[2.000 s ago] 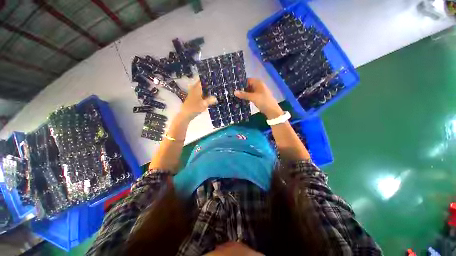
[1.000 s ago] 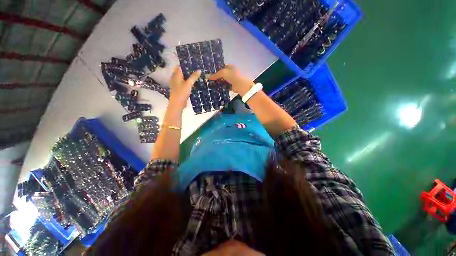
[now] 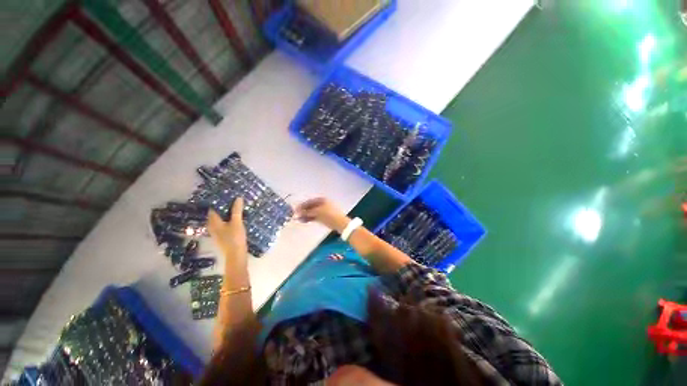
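Note:
A dark circuit board panel (image 3: 260, 215) with rows of small shiny parts is tilted over the white table, its left part over the loose pile. My left hand (image 3: 228, 228) holds it at its lower left side, thumb on top. My right hand (image 3: 320, 212) is just right of the panel's right corner, fingers bent close together; whether they touch the panel or hold something small cannot be told. Loose board strips (image 3: 175, 230) lie jumbled left of my left hand. A short strip block (image 3: 205, 296) lies below them, beside my left forearm.
The upper right bin (image 3: 435, 130) and lower right bin (image 3: 467, 225) hold dark panels. Another blue bin at the far end carries a brown cardboard piece (image 3: 343, 16). A heaped left bin (image 3: 124, 298) stands at lower left. A red stool (image 3: 670, 327) is on the green floor.
The view has shifted, bringing the far bin in. The panel has turned and moved left over the pile. My right hand has moved from its face to its right corner.

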